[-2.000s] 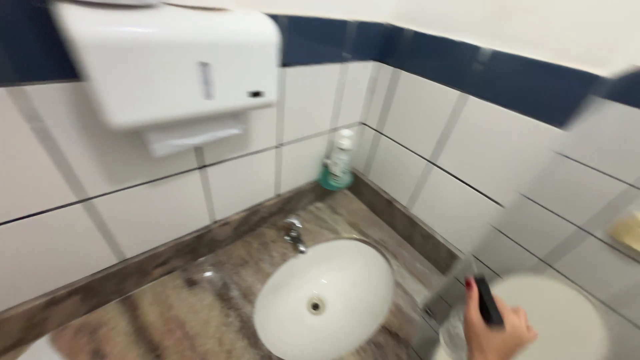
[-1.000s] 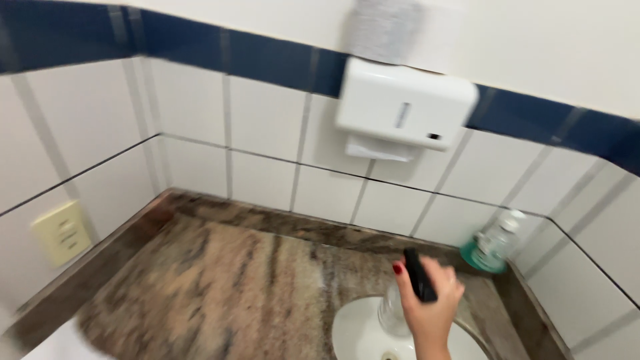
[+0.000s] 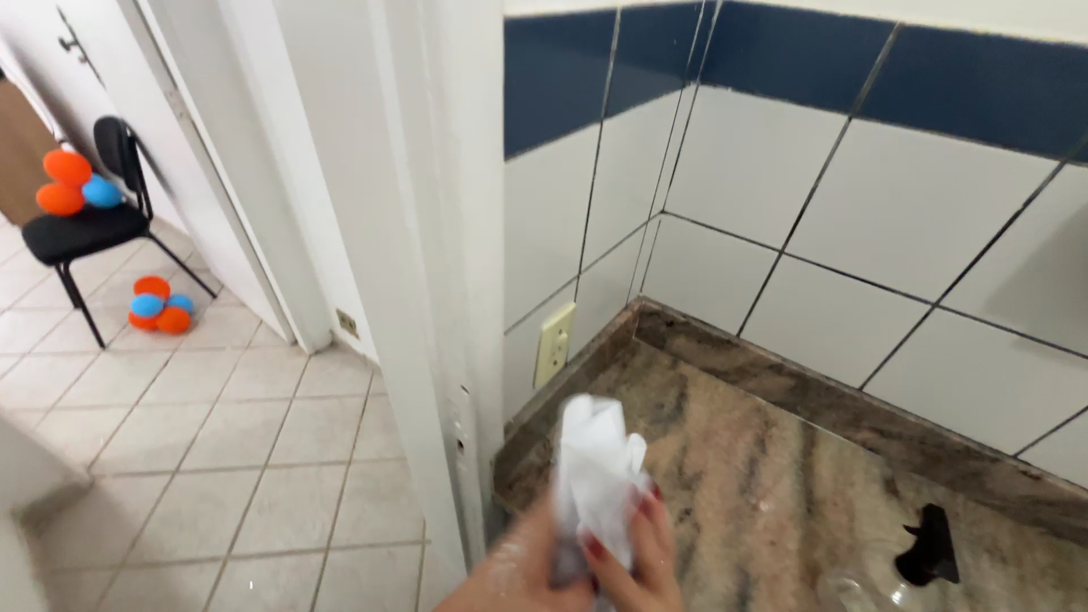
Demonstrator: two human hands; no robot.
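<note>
A crumpled white cloth or paper (image 3: pixel 595 459) is bunched between both hands, above the left end of the stone countertop (image 3: pixel 731 476). My left hand (image 3: pixel 527 561) grips it from the left, partly blurred. My right hand (image 3: pixel 637 552), with red nails, closes on its right side. A clear spray bottle with a black trigger head (image 3: pixel 931 544) is on the counter at the lower right, apart from both hands; its body is only partly in view.
Beside the counter are a wall outlet (image 3: pixel 555 344) and a white door frame (image 3: pixel 425 255). Through the doorway, a black chair (image 3: pixel 85 229) holds orange and blue balloons (image 3: pixel 68 183), and more balloons (image 3: pixel 160 304) lie on the tiled floor (image 3: pixel 323 425).
The view has swung left to the doorway. My right hand, earlier on the black-topped bottle over the sink, has let it go and now holds the white cloth or paper with my left hand.
</note>
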